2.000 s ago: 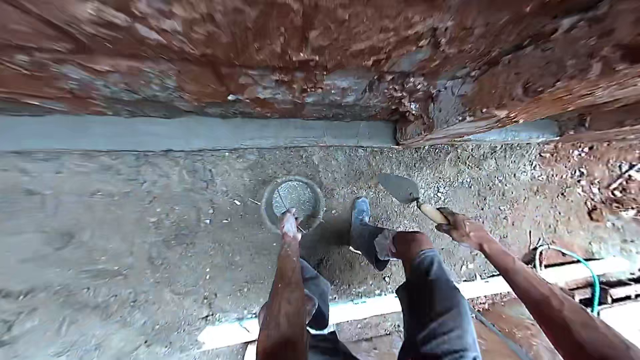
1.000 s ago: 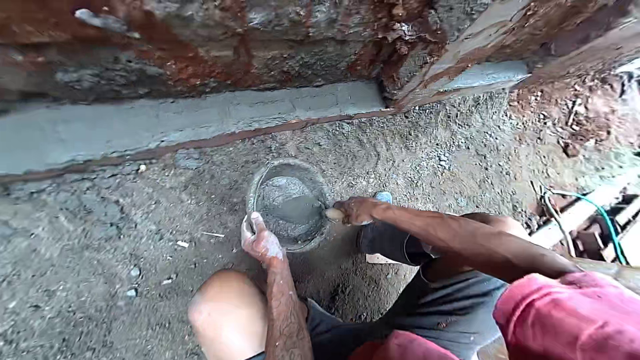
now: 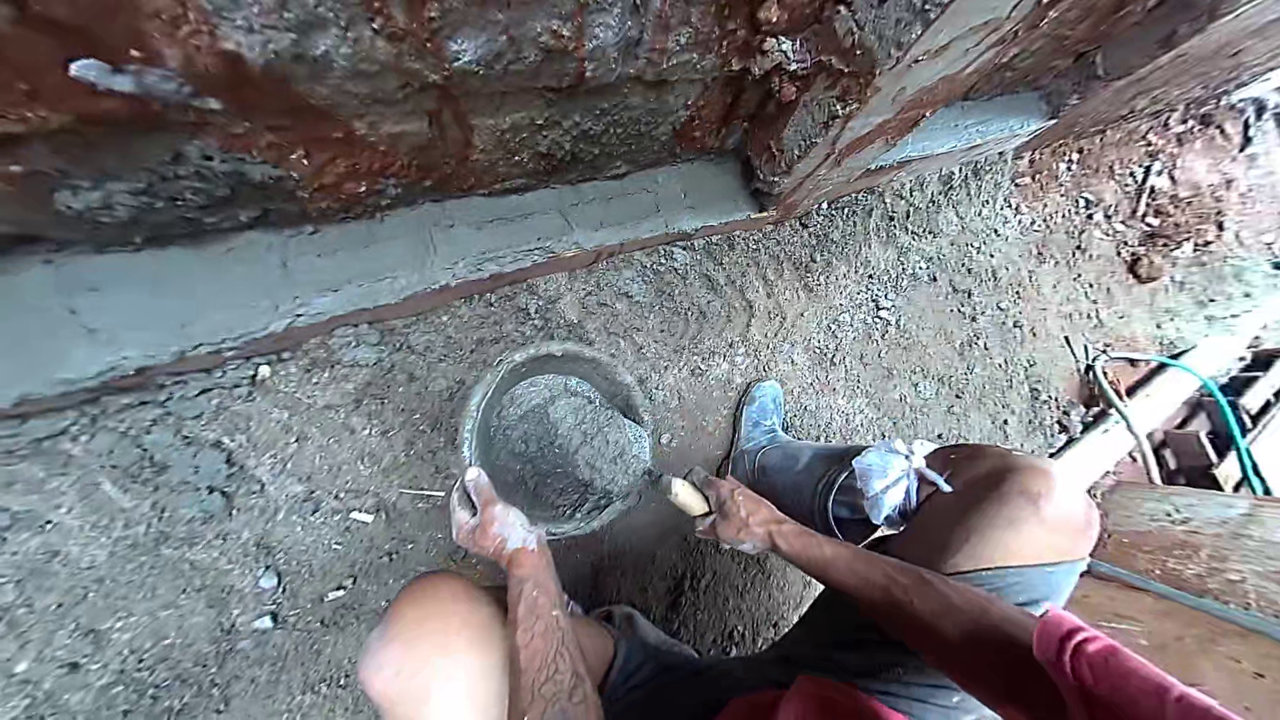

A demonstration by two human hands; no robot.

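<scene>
A round bucket of wet grey mortar stands on the dirt between my hands. My left hand, smeared with mortar, grips the bucket's near left rim. In my right hand is the pale wooden handle of a trowel, at the bucket's right rim. The trowel's blade reaches into the bucket and is covered or hidden by mortar. Beyond the bucket, a smooth grey mortar band runs along the foot of the rough wall.
The rough, red-stained wall juts out at a corner right of centre. My rubber boot is planted right of the bucket. A green hose and timber boards lie at the right. Small stones and debris dot the ground.
My right hand has brought the trowel from the open ground on the right to the bucket. My knees are now bent low beside the bucket. The view has moved closer and tilted.
</scene>
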